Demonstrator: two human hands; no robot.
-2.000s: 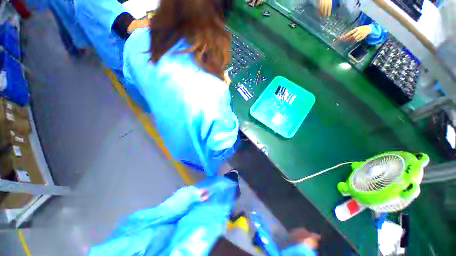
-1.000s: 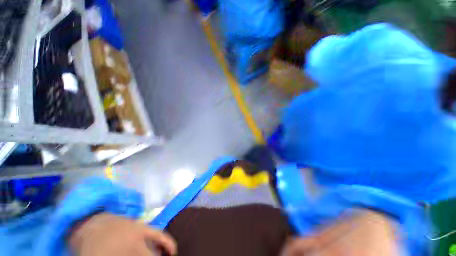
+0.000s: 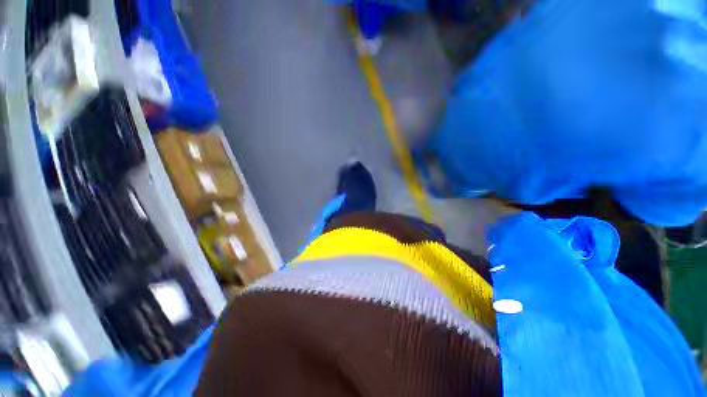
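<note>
Neither of my hands is in the picture. My open blue smock (image 3: pixel 558 310) with white buttons hangs at the lower right, over a brown knitted top (image 3: pixel 333 341) with a yellow and a grey band. A blue sleeve shows blurred at the lower left edge, and its hand is not visible. My dark shoe (image 3: pixel 356 186) is on the grey floor. No work piece or tool can be made out.
A person in a blue smock (image 3: pixel 574 101) is close at the upper right. Metal shelves (image 3: pixel 167 209) on the left hold black trays, cardboard boxes (image 3: pixel 198 170) and a blue bag (image 3: pixel 182 77). A yellow line (image 3: pixel 387 116) runs along the floor. A green surface shows at the right edge.
The view has swung from the green bench to the floor and shelves. Both my hands, seen blurred at the bottom a second ago, have left the picture. The shelves are now closer.
</note>
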